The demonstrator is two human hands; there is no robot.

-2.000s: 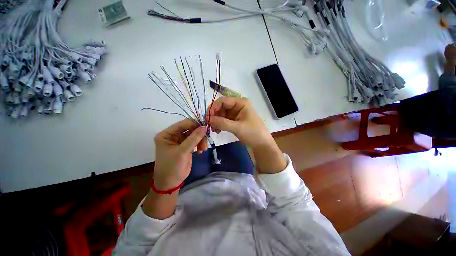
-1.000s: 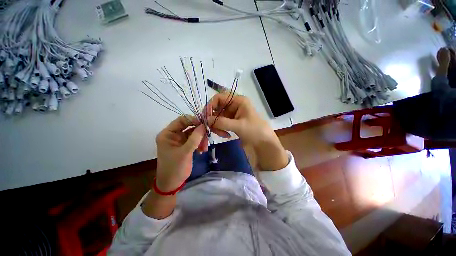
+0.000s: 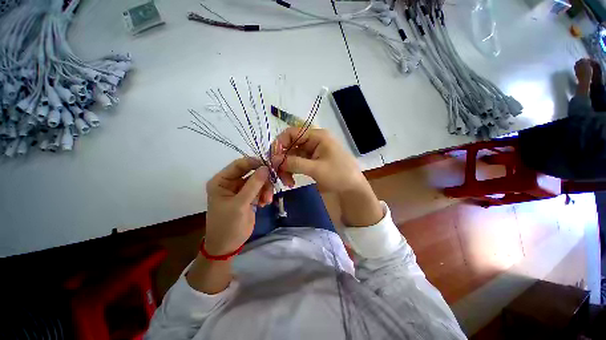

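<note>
My left hand (image 3: 232, 196) pinches the base of a fan of thin core wires (image 3: 249, 123) between thumb and fingertips, above the table's front edge. My right hand (image 3: 317, 158) is beside it, its fingertips closed on wires near the same base. A dark and red pair with a small white end (image 3: 323, 91) leans out to the upper right past my right fingers. The cable's pale lower part (image 3: 282, 204) hangs below my hands over the lap. The exact wires between my fingertips are hidden.
A small cutter knife (image 3: 286, 116) lies just beyond my right hand, with a smartphone (image 3: 359, 119) to its right. Cable bundles lie left (image 3: 66, 99) and right (image 3: 458, 86). Separate cables (image 3: 292, 28) cross the far table. A person's arm (image 3: 583, 86) is at far right, near a red stool (image 3: 492, 176).
The pair with the white end has swung from upright to lean right. The other wires have spread differently, some further left. Both hands stay nearly in place; the view has shifted slightly.
</note>
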